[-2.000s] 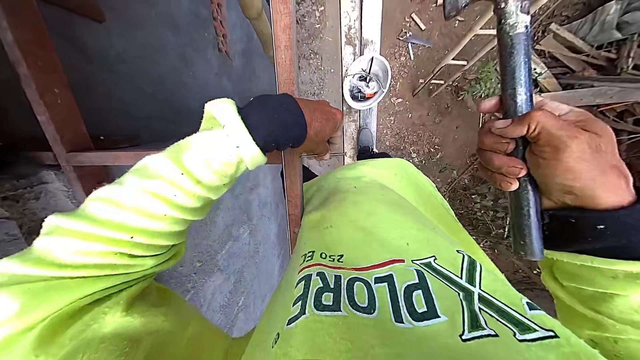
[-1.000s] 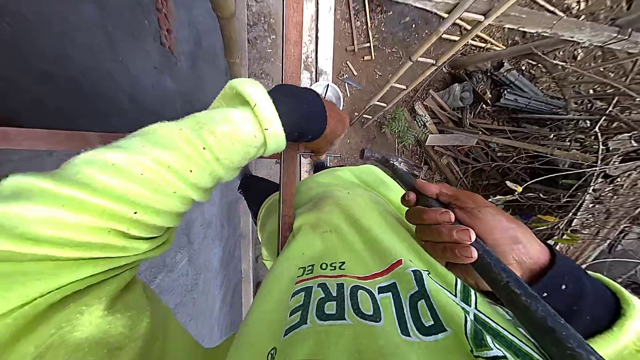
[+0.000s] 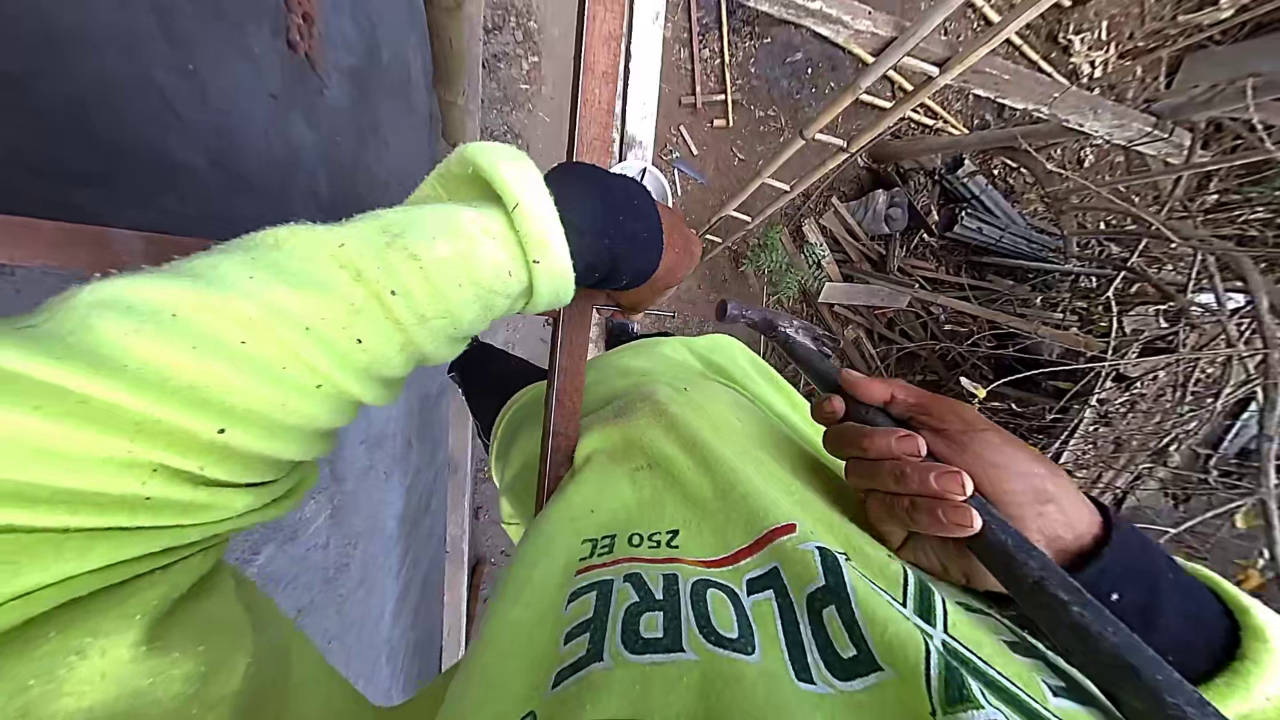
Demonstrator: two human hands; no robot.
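My right hand [image 3: 930,475] is closed around the dark handle of a hammer [image 3: 1070,600]. The tool slants across the front of my shirt, its worn metal head pointing up and left toward the beam. At the reddish-brown wooden beam [image 3: 567,400] is my left hand [image 3: 665,262], bent over the far side; the sleeve and dark cuff hide most of its fingers, so its grip cannot be made out. A thin nail-like metal piece [image 3: 655,313] shows just below it. Partly behind that hand, a white bucket [image 3: 645,178] stands beside the beam.
A grey plastered wall [image 3: 340,560] lies left of the beam, with a wooden crosspiece [image 3: 100,245] joining from the left. Far below on the right are a bamboo ladder [image 3: 860,140], scrap boards [image 3: 865,295] and dry branches [image 3: 1180,350]. A pale board [image 3: 643,80] runs alongside the beam.
My right hand has tilted the hammer from nearly upright to a slant, its head now toward the beam. My left hand remains at the beam. The view has shifted to the right.
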